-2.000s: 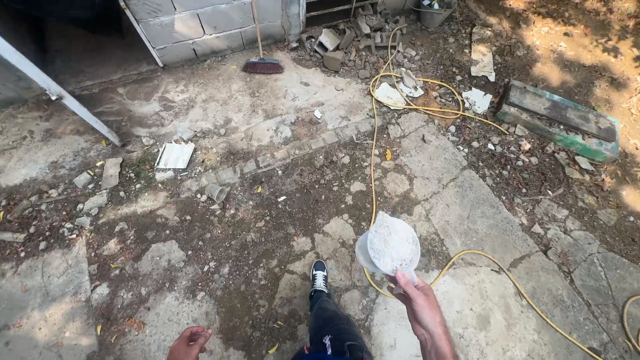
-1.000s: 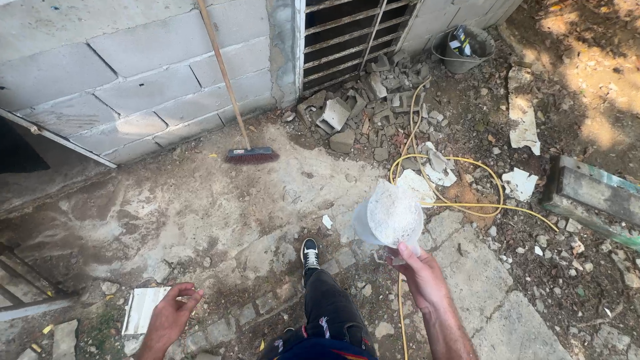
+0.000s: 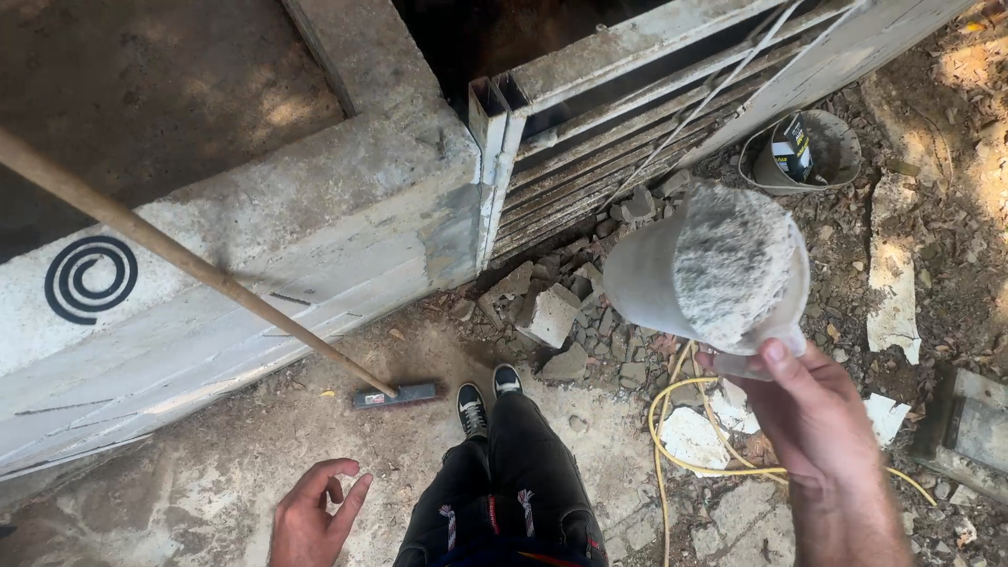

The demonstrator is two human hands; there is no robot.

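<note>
My right hand [image 3: 811, 409] grips the handle of a translucent plastic jug [image 3: 642, 276], with the thumb on top near its rim. The jug is tilted, its mouth facing me, and pale grey-white powder [image 3: 732, 268] fills much of it. Low in the view, my left hand [image 3: 319, 508] holds nothing, its thumb and fingers apart and curved. A push broom with a wooden handle [image 3: 213, 276] leans on the block wall, its head [image 3: 394, 395] on the ground beside my shoes.
A low block wall [image 3: 315, 213] carries a black mosquito coil [image 3: 91, 279]. Beside it stands a metal barred gate [image 3: 630, 118], with concrete rubble [image 3: 551, 315] at its foot. A bucket [image 3: 839, 150] holding a printed box is at upper right. A yellow hose [image 3: 657, 441] loops over broken white pieces [image 3: 693, 437].
The view has moved forward to the wall and gate. My right hand still holds the jug. More of my left hand shows than two seconds ago, and both shoes are now in view.
</note>
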